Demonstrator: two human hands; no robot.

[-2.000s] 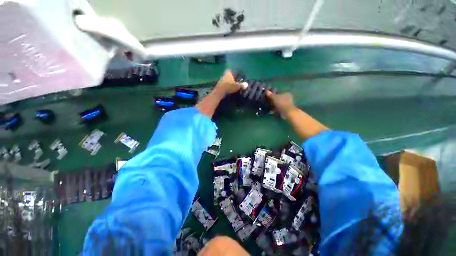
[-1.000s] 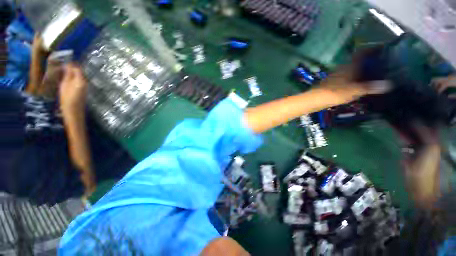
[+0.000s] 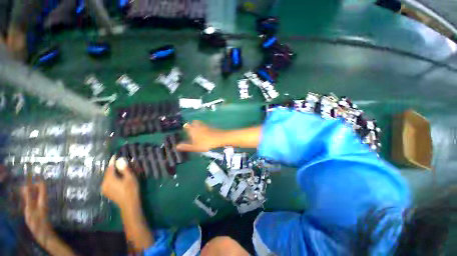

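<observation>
A row of black housings (image 3: 153,159) lies on the green surface between my hands. My left hand (image 3: 120,185), with a pale cover on a fingertip, is at its left end. My right hand (image 3: 200,137) is at its right end, fingers against the last housing. Together they grip the row from both ends. A second row of black housings (image 3: 145,119) stands just behind it. A heap of loose circuit boards (image 3: 238,180) lies to the right, below my right forearm.
A clear blister tray (image 3: 55,165) is at left, with another person's hand (image 3: 37,210) over it. Black housings with blue cells (image 3: 162,53) and white boards (image 3: 170,80) lie behind. Assembled units (image 3: 351,112) are beyond my right sleeve, near a cardboard box (image 3: 412,137).
The view has swung back and shifted. My hands have come from the far side to the near left, at a row of housings beside the other row.
</observation>
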